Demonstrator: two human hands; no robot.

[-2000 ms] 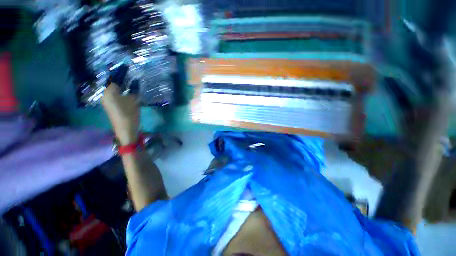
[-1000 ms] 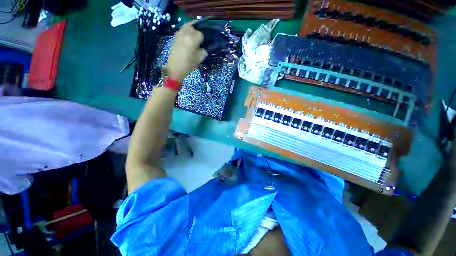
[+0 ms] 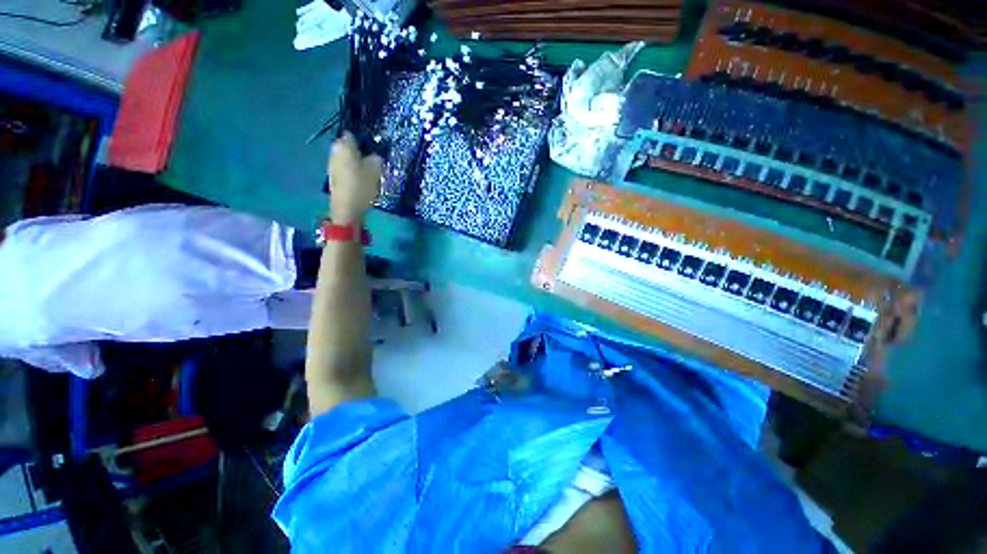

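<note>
My left hand (image 3: pixel 353 182), with a red wristband, is over the lower left part of the black screw tray (image 3: pixel 517 206). Its fingers are bunched and dark at the tips; whether they hold anything cannot be told. Silver screws (image 3: pixel 465 193) fill the tray's right part. White-tipped black pieces (image 3: pixel 492 92) lie loosely across its top. An orange-brown jig (image 3: pixel 563 251) holds a silvery heat sink (image 3: pixel 703 308) with a row of black transistors (image 3: pixel 691 265) along its upper side. My right hand is not in view.
A pale green positioning frame (image 3: pixel 758 173) lies behind the jig, by a dark slotted plate (image 3: pixel 660 103). Orange component trays (image 3: pixel 839 65) are at rear right. White crumpled cloth (image 3: pixel 590 114) lies beside the screw tray. A red folder-like item (image 3: pixel 155 103) and a person's pale sleeve (image 3: pixel 152 281) are left.
My left hand has moved from the pile at the tray's upper right to its lower left, uncovering the pile. My right forearm has left the view. The bench sits slightly further right in view.
</note>
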